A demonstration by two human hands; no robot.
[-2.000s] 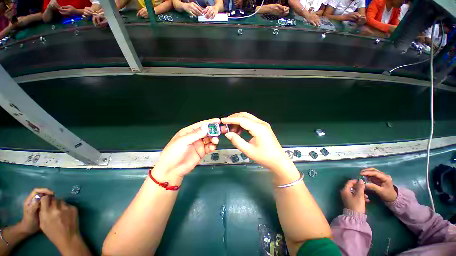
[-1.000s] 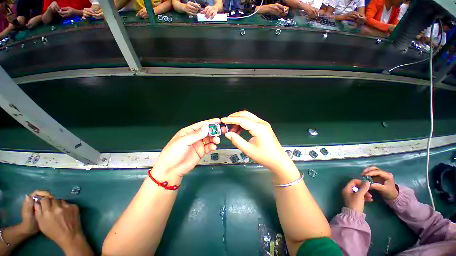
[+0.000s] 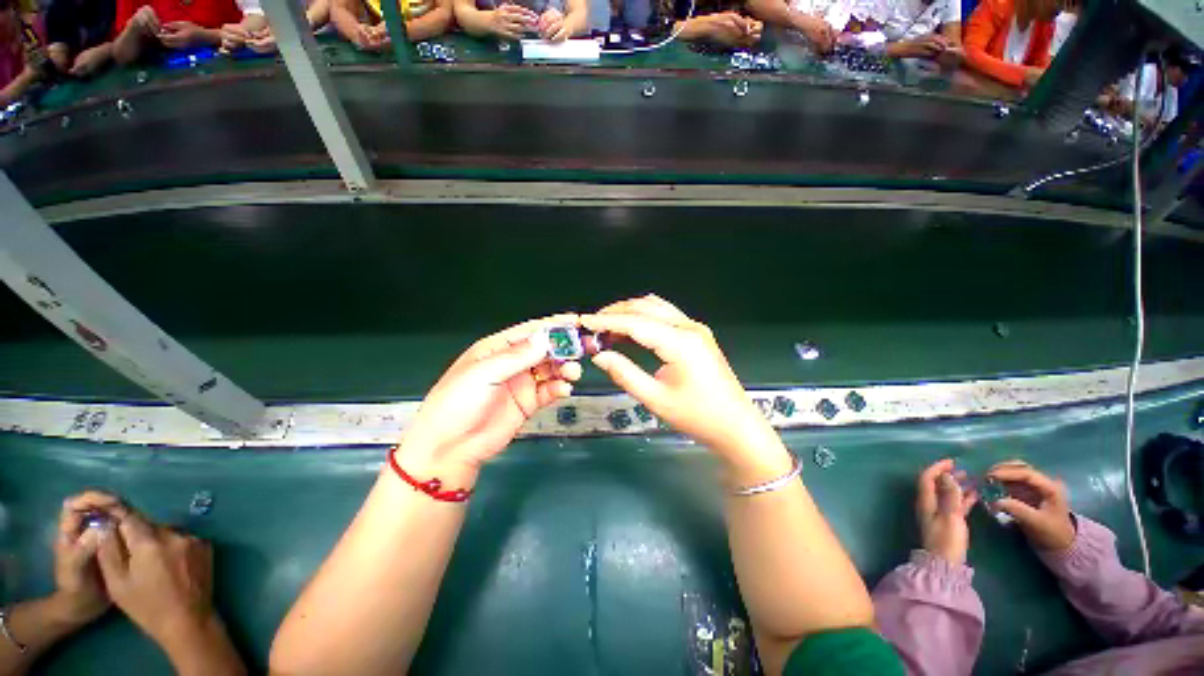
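Note:
My left hand (image 3: 482, 403) holds a small squarish watch module (image 3: 565, 343), green face with a pale rim, between thumb and fingers above the bench-side rail. My right hand (image 3: 673, 370) is beside it, thumb and forefinger on a small dark reddish part (image 3: 590, 342) at the module's right edge. Whether that part touches the module is too small to tell. Small dark-green circuit boards (image 3: 827, 408) lie in a row on the pale rail (image 3: 350, 421), some partly behind my right hand.
A dark-green belt (image 3: 436, 284) lies beyond the rail, with a unit (image 3: 807, 350) on it. Other people's hands work at left (image 3: 145, 568) and right (image 3: 997, 502). A clear plastic bag (image 3: 720, 641) lies by my right forearm. A metal post (image 3: 119, 310) and white cable (image 3: 1138, 304) cross the view.
My hands have barely moved and keep hold of the module and part. The units on the belt have shifted left. The person's hands at right have moved apart.

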